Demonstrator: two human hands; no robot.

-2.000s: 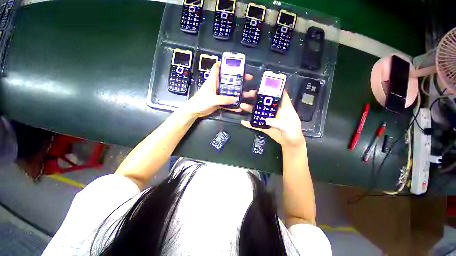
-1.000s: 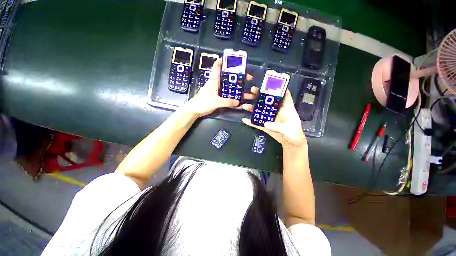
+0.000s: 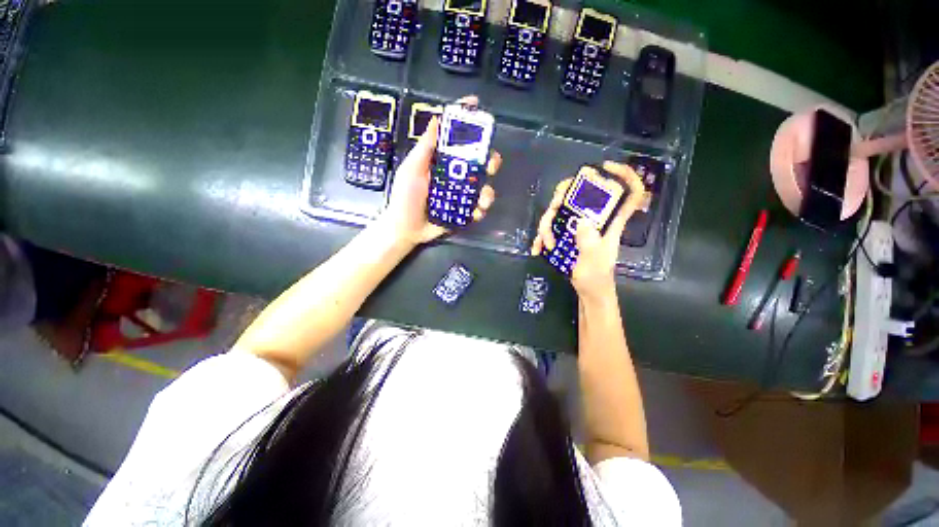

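Note:
My left hand (image 3: 420, 196) holds a keypad mobile phone (image 3: 459, 170) upright, its pale-framed screen facing up. My right hand (image 3: 600, 232) holds a second keypad phone (image 3: 590, 198), tilted to the right, with the thumb over its keypad and fingers round its top and side. Both screens look greyish purple. The phones are held above the clear blister tray (image 3: 505, 242). In the tray lie several face-up keypad phones (image 3: 371, 139); one is partly hidden behind my left hand. A face-down phone (image 3: 651, 91) lies at the right end, another partly behind my right hand.
Two small dark printed rectangles, perhaps batteries (image 3: 453, 283), lie on the green bench (image 3: 175, 134) near me. At right are a red marker (image 3: 746, 257), a thinner red-and-black pen (image 3: 775, 293), a smartphone (image 3: 825, 167) on a pink fan base, and a power strip (image 3: 871, 309).
The two phones have moved apart. The left one shifted slightly left and down; the right one moved right and now tilts, with my right thumb on its keys. The screens look less bright.

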